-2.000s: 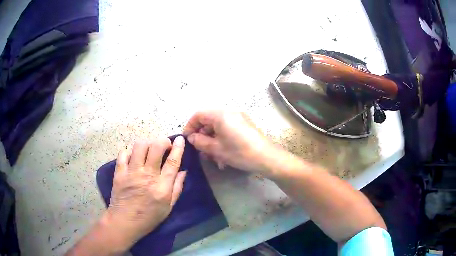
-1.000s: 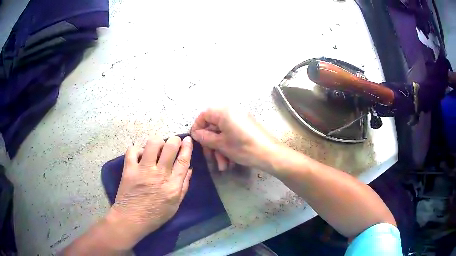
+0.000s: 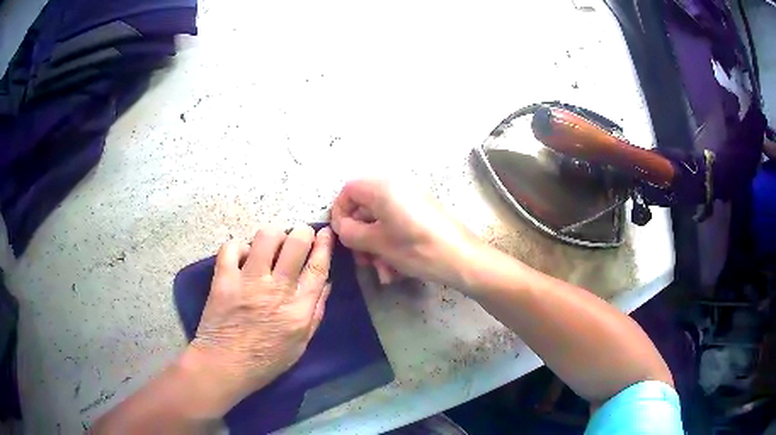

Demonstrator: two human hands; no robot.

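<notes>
A navy-purple fabric piece (image 3: 350,327) lies face up on the pale table, with a rounded corner at its left and a grey strip along its near edge. My left hand (image 3: 265,307) lies palm down on the piece, fingers close together, pressing it to the table. My right hand (image 3: 387,229) pinches the piece's far right corner between thumb and index finger, right beside my left fingertips. The pinched corner itself is mostly hidden by the fingers.
An iron (image 3: 557,183) with an orange-brown handle rests at the right, a dark wrapped hose running from its back. A pile of navy and grey pieces (image 3: 64,110) lies upper left. The speckled white table (image 3: 255,110) has its near edge below my right forearm.
The view has shifted slightly. Both hands keep almost the same place on the piece, my right fingers still pinching the corner. The iron has not visibly moved on the table.
</notes>
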